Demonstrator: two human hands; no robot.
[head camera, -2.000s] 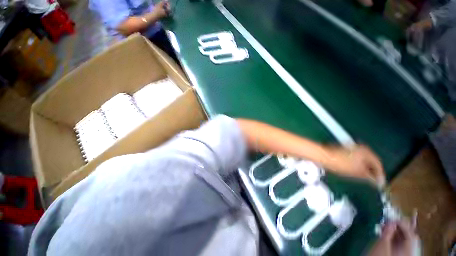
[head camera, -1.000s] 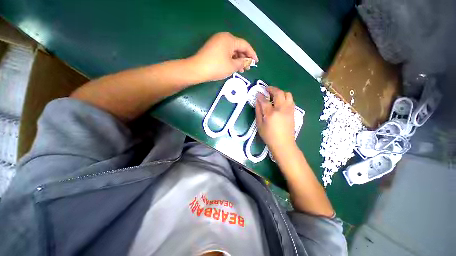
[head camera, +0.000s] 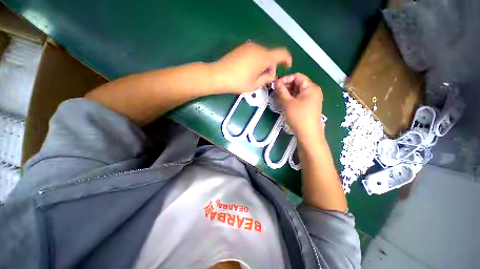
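Note:
Several white looped housings (head camera: 231, 122) lie side by side on the green bench, loops toward me and heads away. My left hand (head camera: 250, 68) is over the housing heads, its index finger raised and its other fingertips at a tiny white insert (head camera: 273, 85). My right hand (head camera: 304, 102) is over the right-hand housings with thumb and index fingertips close together, meeting the left fingertips at the insert. The hands hide some housing heads. Whether the right fingers also grip the insert cannot be told.
A heap of white inserts (head camera: 362, 144) lies right of my right forearm. Beyond it are a brown board (head camera: 387, 79), tangled housings (head camera: 390, 178) and a greyish plastic bag (head camera: 408, 37). A cardboard box (head camera: 58, 94) with white contents stands at the left.
The view has swung from the box and bench to the work before me. Since one second ago, my left hand has moved right and down, and my right hand has shifted up to meet it.

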